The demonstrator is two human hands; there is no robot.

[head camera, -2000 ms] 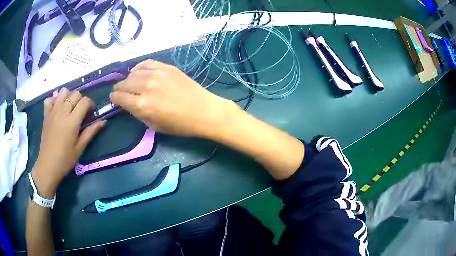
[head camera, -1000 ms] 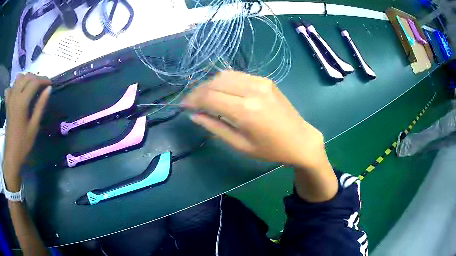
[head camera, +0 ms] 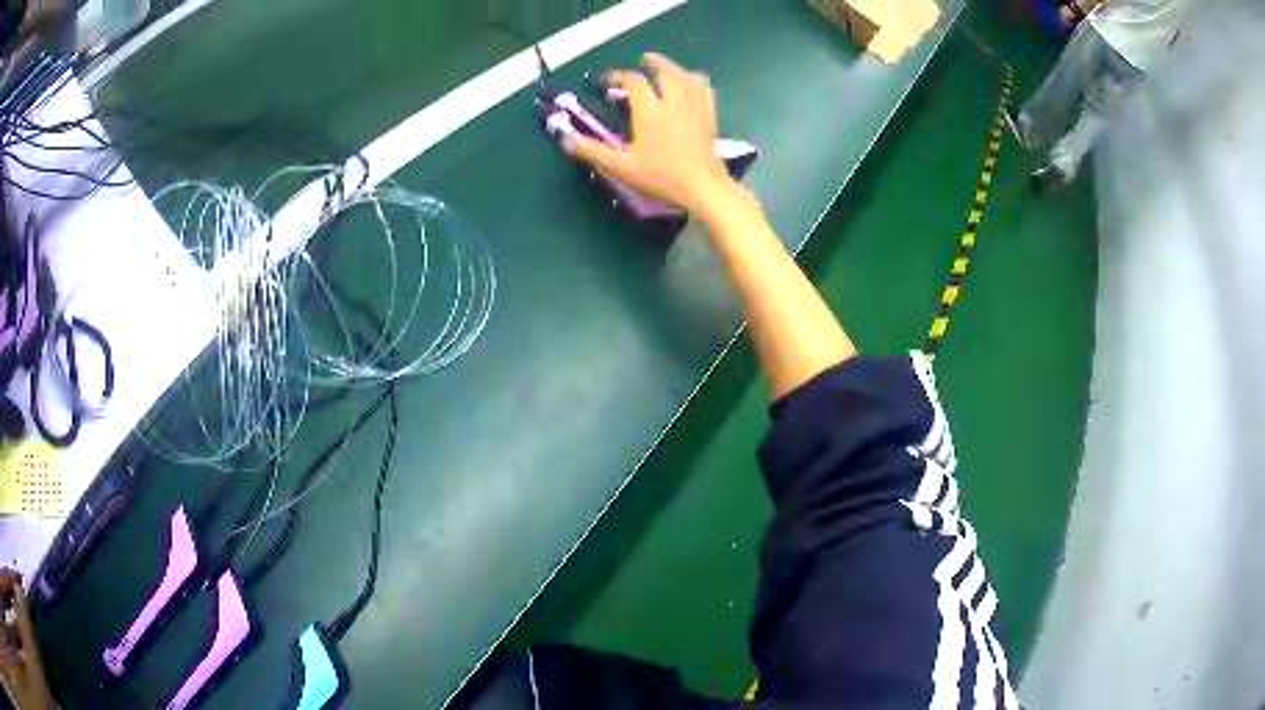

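Note:
My right hand (head camera: 666, 139) is over the set-aside pink and black pens (head camera: 590, 122) at the upper middle. Its fingers are spread and slightly blurred, with the thumb by the pens' narrow ends; the hand hides part of them. A brownish shape at the lower left edge may be part of my left hand (head camera: 17, 645), but it is cut off and unclear. Two pink pens (head camera: 164, 590) (head camera: 222, 641) and a blue pen (head camera: 316, 669) lie at the lower left, cut off or near the bottom edge, with dark cables running from the rear ends.
Clear filament (head camera: 257, 319) lies in loose coils across the white strip, left of centre. Black-handled scissors (head camera: 63, 382) lie on the white board (head camera: 132, 284). A dark pen (head camera: 86, 534) lies beside the board. A cardboard box (head camera: 881, 25) is at the top. A person (head camera: 1110, 70) stands beyond the floor tape.
The view has swung right. My right hand has moved from the filament by the row of pens to the set-aside pens. My left hand has mostly or wholly left the picture.

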